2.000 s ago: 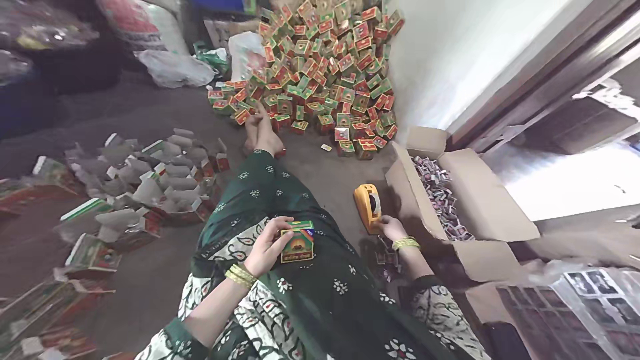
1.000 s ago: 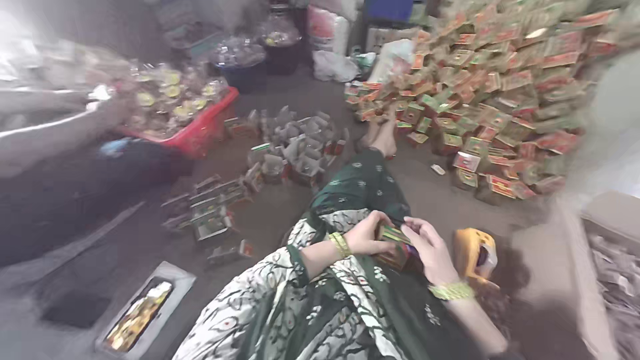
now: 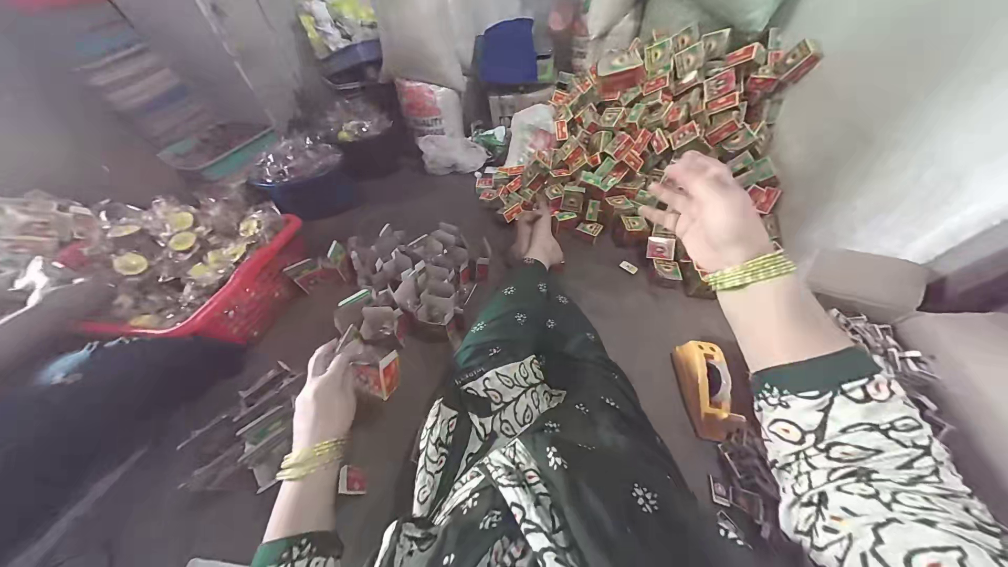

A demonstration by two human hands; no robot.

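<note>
My left hand (image 3: 324, 398) is at an open-topped small carton (image 3: 378, 374) at the near end of a group of upright open cartons (image 3: 429, 283); its fingertips are partly hidden against the carton. Raised in front of the heap of closed red and green cartons (image 3: 677, 118) is my right hand (image 3: 701, 209), fingers apart, with nothing visible in it. A yellow tape dispenser (image 3: 701, 390) lies on the floor right of my legs. Flattened cartons (image 3: 264, 433) lie left of my left wrist.
A red plastic basket (image 3: 264, 287) of clear-wrapped items stands at the left, with blue tubs (image 3: 307, 189) behind it. At the right, an open cardboard box (image 3: 957, 354) holds many small pieces. A single small carton (image 3: 352, 480) lies near my left wrist. A wall rises at the right.
The small carton that my hands held over my lap is no longer there. My left hand has moved left to the open cartons, and my right hand has risen toward the heap.
</note>
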